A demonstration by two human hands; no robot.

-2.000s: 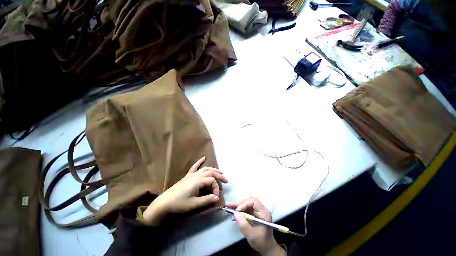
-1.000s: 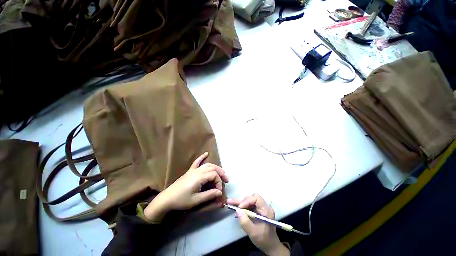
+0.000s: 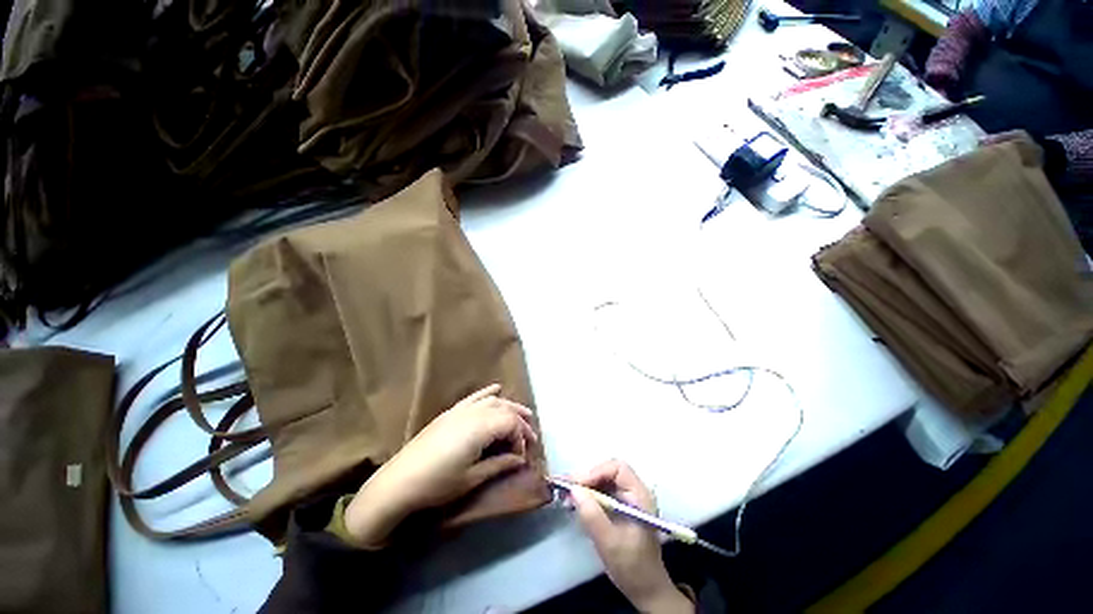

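A brown tote bag (image 3: 378, 318) lies on the white table, its dark straps (image 3: 150, 462) looping out to the left. My left hand (image 3: 450, 462) pinches the bag's edge near its lower right corner, fingers bent. My right hand (image 3: 621, 528) holds a slim pale pen-shaped thread burner (image 3: 641, 513) like a pencil. Its tip is at the bag's corner, close to my left fingertips; I cannot tell if it touches. A thin pale cord (image 3: 785, 444) runs from its rear end. No loose thread can be made out.
A brown bag pile (image 3: 432, 96) is at the back left, another bag (image 3: 54, 480) at the left edge. A power adapter (image 3: 753, 162), folded brown pieces (image 3: 959, 264) and a hammer (image 3: 857, 112) are at the right. A person's sleeve (image 3: 953, 54) shows at the upper right.
The view has shifted slightly. My left fingers have closed in a little more over the bag's edge, and the burner's tip has stayed at the corner.
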